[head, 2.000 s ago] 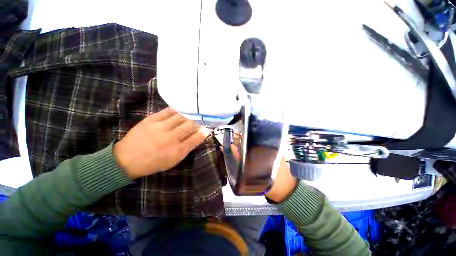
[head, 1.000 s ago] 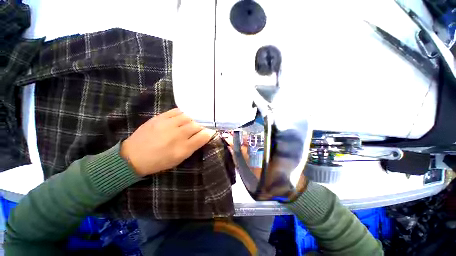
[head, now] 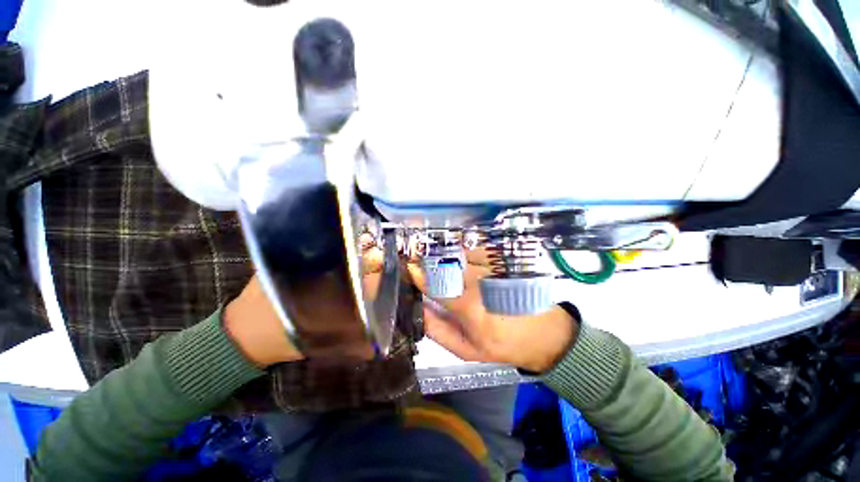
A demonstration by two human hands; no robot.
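Note:
The dark plaid garment piece [head: 113, 235] lies on the table left of and under the white sewing machine head [head: 547, 104], its lower part near the front edge. My left hand [head: 256, 325] lies on the cloth, its fingers hidden behind the shiny curved cover [head: 311, 245]. My right hand [head: 504, 331] is beside the cloth's right edge, its fingertips partly hidden behind the cover and the grey knobs [head: 517, 295]. The needle area is hidden, so I cannot tell what the fingertips grip.
Green and yellow loops [head: 589, 265] lie right of the knobs. A black strap [head: 818, 122] wraps the machine arm at the right. More plaid cloth [head: 21, 155] lies at the left edge. Blue crates [head: 679, 381] stand below the table's ruler-marked front edge [head: 471, 378].
The view has shifted, so the machine head and cover appear further left. My right hand shows more now, beside the cover. My left hand's fingers are now hidden behind the cover.

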